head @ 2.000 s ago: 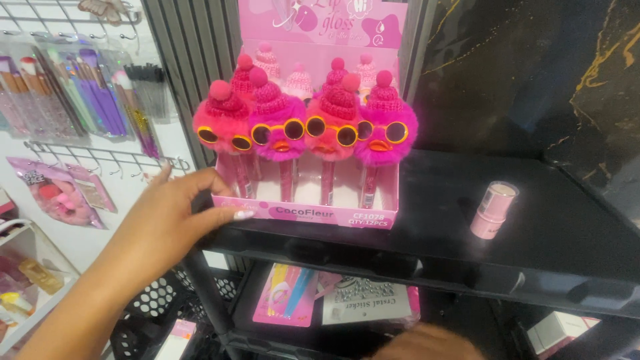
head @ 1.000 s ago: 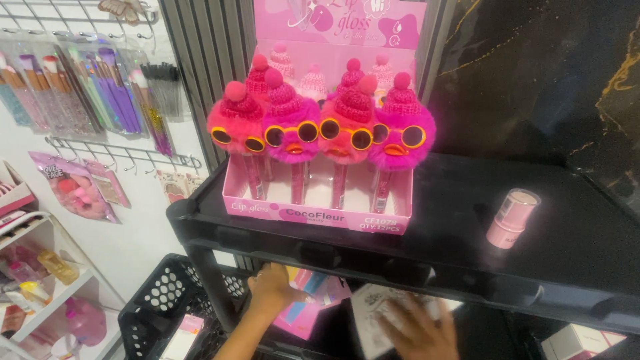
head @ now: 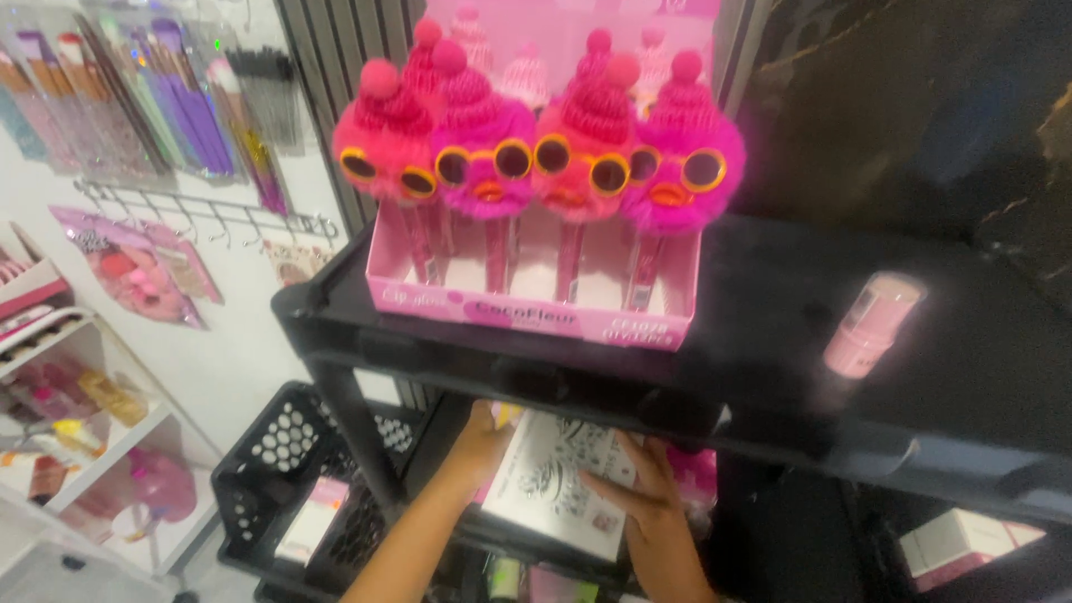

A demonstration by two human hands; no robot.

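Observation:
Below the top shelf of a black plastic shelf unit, my left hand (head: 479, 448) grips the left side of a small stack, its fingertips partly hidden. The top piece is a white crystal sticker sheet (head: 557, 486) with dark patterns. My right hand (head: 645, 498) lies on the sheet's right side, fingers spread, and whether it grips cannot be told. A bit of yellow and pink packaging (head: 506, 413) shows beside my left fingers. Above, on the top shelf, stands a pink lip gloss display box (head: 536, 322) with fluffy pink heads in knitted hats and sunglasses.
A pink stick tube (head: 875, 325) stands at the right on the top shelf (head: 779, 293). A black basket (head: 289, 435) holding a small box (head: 312, 519) is at lower left. A bright pink package (head: 693, 476) lies beyond my right hand. Bagged brushes (head: 184, 109) hang on the wall.
My left hand has gone from the display box's corner to the lower level. Both hands are now at the sticker sheet, which has come up against my left hand. The view has moved closer.

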